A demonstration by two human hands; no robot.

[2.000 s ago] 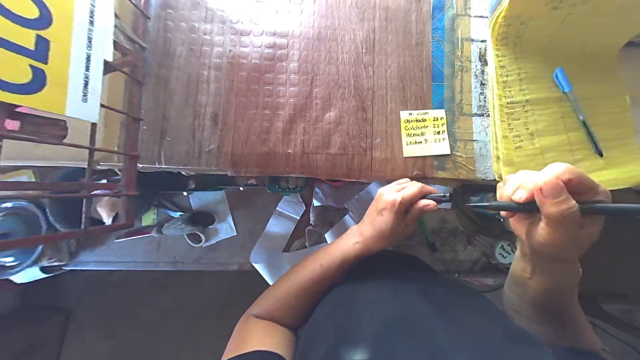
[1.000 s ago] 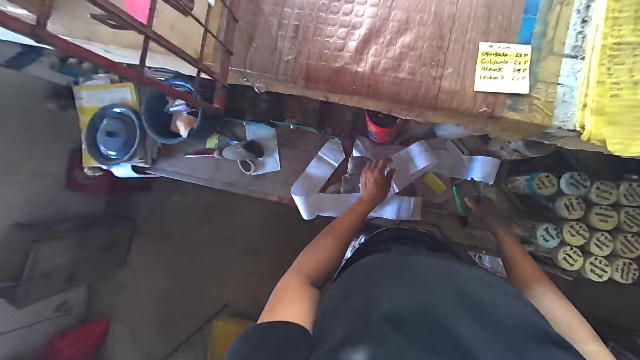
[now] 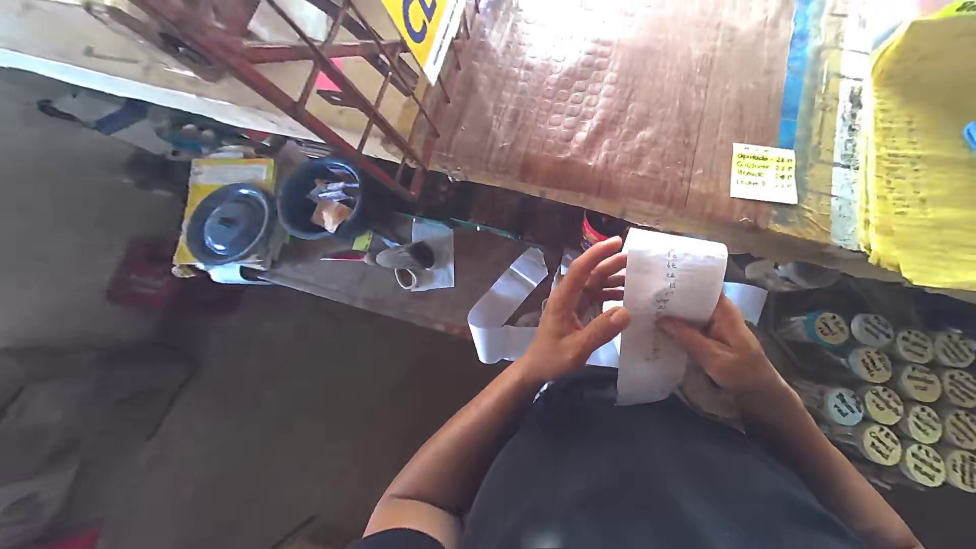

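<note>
A roll of white paper tape [image 3: 675, 282] with handwriting down its loose end is in front of my body. My right hand [image 3: 720, 347] grips its lower right side, the thumb lying over the written strip. At the roll's left edge is my left hand [image 3: 583, 313], its fingers apart and the thumb at the paper's edge; whether it presses on the roll is unclear. Behind my left hand a folded white strip [image 3: 503, 305] lies on the lower shelf, and a red container [image 3: 598, 227] stands just beyond my fingertips.
Above the shelf is the wooden counter [image 3: 564, 114] with a handwritten note [image 3: 764, 174] and a yellow pad [image 3: 926, 152]. A red metal rack [image 3: 305, 99] stands at left, near a dark bucket [image 3: 320, 200] and a round lidded container [image 3: 229, 223]. Several labelled jar lids [image 3: 883, 404] are at right.
Both hands have come up from the shelf, and the paper roll is now in my right hand. The black rod-like object held two seconds ago is no longer in my hands. The view has shifted.
</note>
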